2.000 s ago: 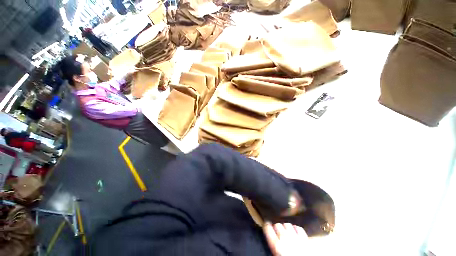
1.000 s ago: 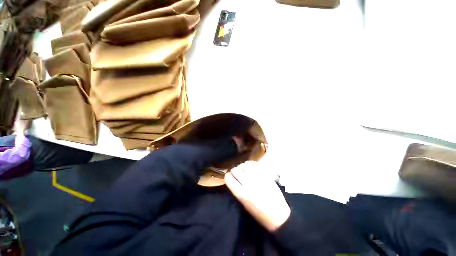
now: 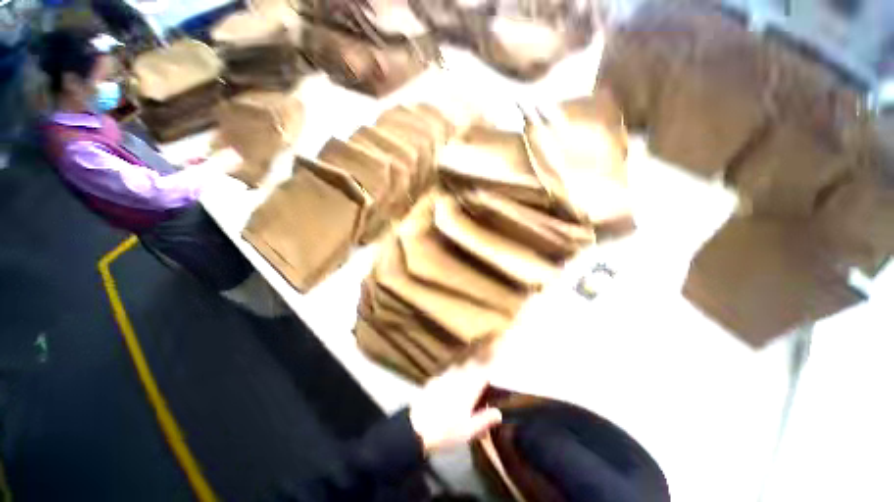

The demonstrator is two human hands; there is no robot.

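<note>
A tan-brown bag body (image 3: 502, 469) is at the bottom edge of the head view, its dark mouth open toward me and its lower part cut off. My left hand (image 3: 456, 410) is at the left end of the mouth, with thumb and fingers on the rim; it is overexposed and blurred. A dark sleeve shape lies inside the mouth, seemingly my right arm; my right hand is not visible.
Overlapping bags (image 3: 446, 265) lie just beyond my left hand. Standing bags (image 3: 765, 275) are at the right. A blurred phone (image 3: 595, 281) lies between them on the white table (image 3: 627, 343). A masked person (image 3: 118, 167) stands at the left.
My left hand has come out of the bag to its rim. My right hand has left the rim and is out of sight. The view has swung left, and the bag now sits lower right.
</note>
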